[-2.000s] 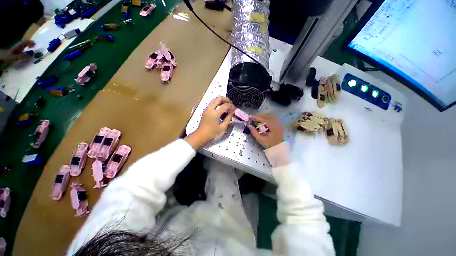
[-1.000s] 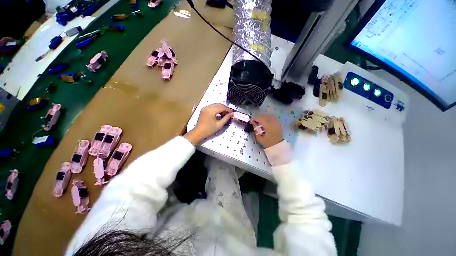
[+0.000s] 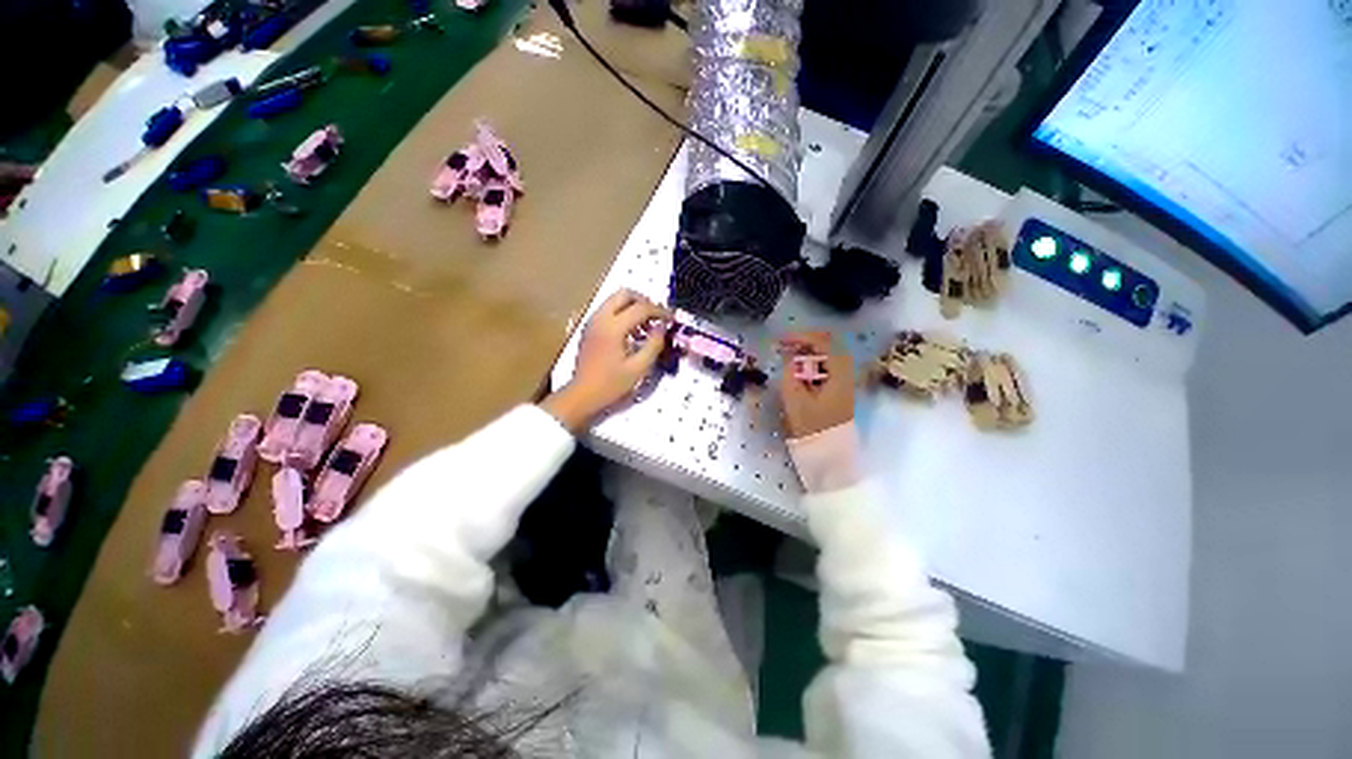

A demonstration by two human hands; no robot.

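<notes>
A pink car-shaped piece (image 3: 709,347) lies between small black fixture blocks (image 3: 741,380) on the white perforated plate (image 3: 675,423). My left hand (image 3: 611,356) is at the left end of the fixture, its fingertips close to the piece; whether they grip anything is too small to tell. My right hand (image 3: 819,398) is to the right of the fixture, apart from it, and holds another pink piece (image 3: 808,368) in its fingers. The black ribbed extraction nozzle (image 3: 734,267) is just beyond the fixture.
Tan pieces (image 3: 922,365) and dark lumps (image 3: 850,277) lie right of the nozzle. A control box (image 3: 1087,272) and monitor (image 3: 1216,134) are at the right. Pink pieces (image 3: 349,472) lie on brown paper (image 3: 445,341). A green belt (image 3: 111,489) carries pink and blue parts.
My right hand has moved right, away from the fixture, with a pink piece in it. My left hand has shifted slightly left. The fixture's piece shows more clearly. Belt parts have shifted.
</notes>
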